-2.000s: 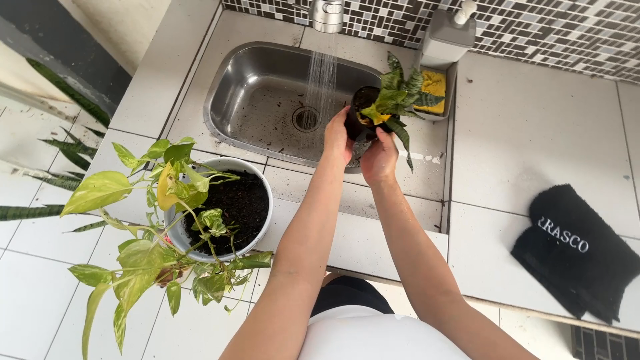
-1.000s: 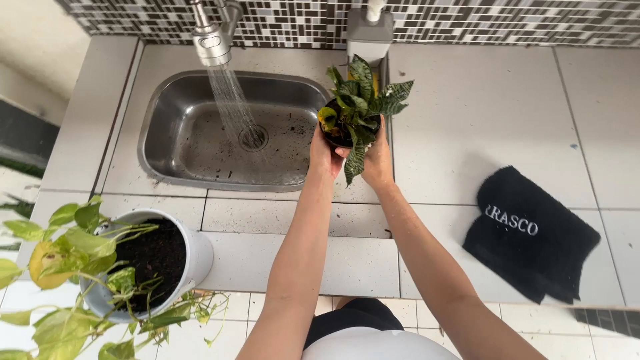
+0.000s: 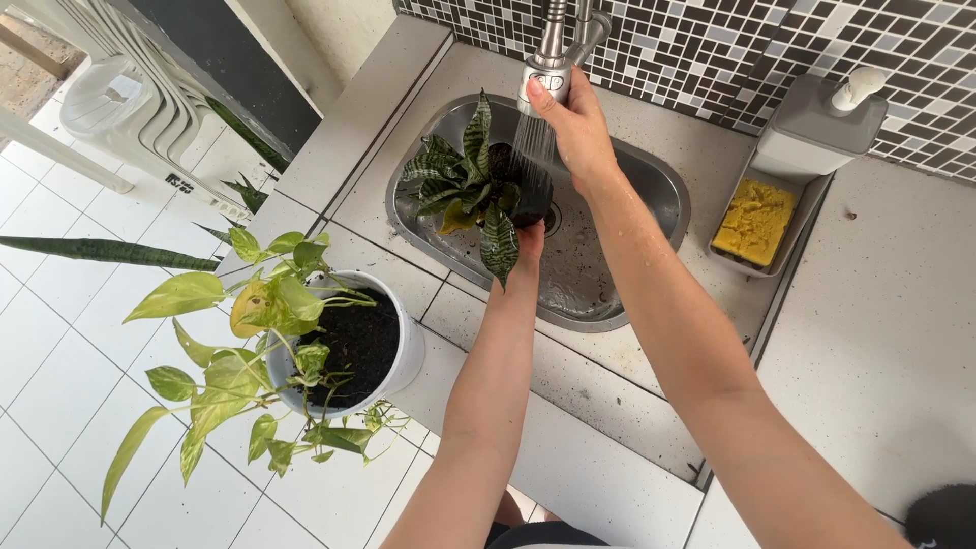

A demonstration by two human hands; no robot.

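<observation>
Over the stainless steel sink [image 3: 587,293], my left hand [image 3: 531,242] holds a small snake plant [image 3: 476,145] in a black pot [image 3: 535,200]. The pot lies tilted on its side, its leaves pointing left; my fingers are mostly hidden behind it. My right hand [image 3: 576,126] grips the metal faucet's spray head [image 3: 546,85], thumb at its front. Water sprays from it onto the pot. Dark specks of soil lie in the basin around the drain.
A white pot [image 3: 412,354] with a trailing pothos [image 3: 248,377] stands at the counter's left edge. Right of the sink are a soap dispenser [image 3: 820,126] and a yellow sponge [image 3: 755,221] in a caddy. Stacked plastic chairs [image 3: 145,114] stand at upper left; a dark cloth [image 3: 945,518] is lower right.
My right hand has left the potted plant and taken hold of the spray head. My left hand has moved the plant leftward over the sink, and the pot is now tilted under the water.
</observation>
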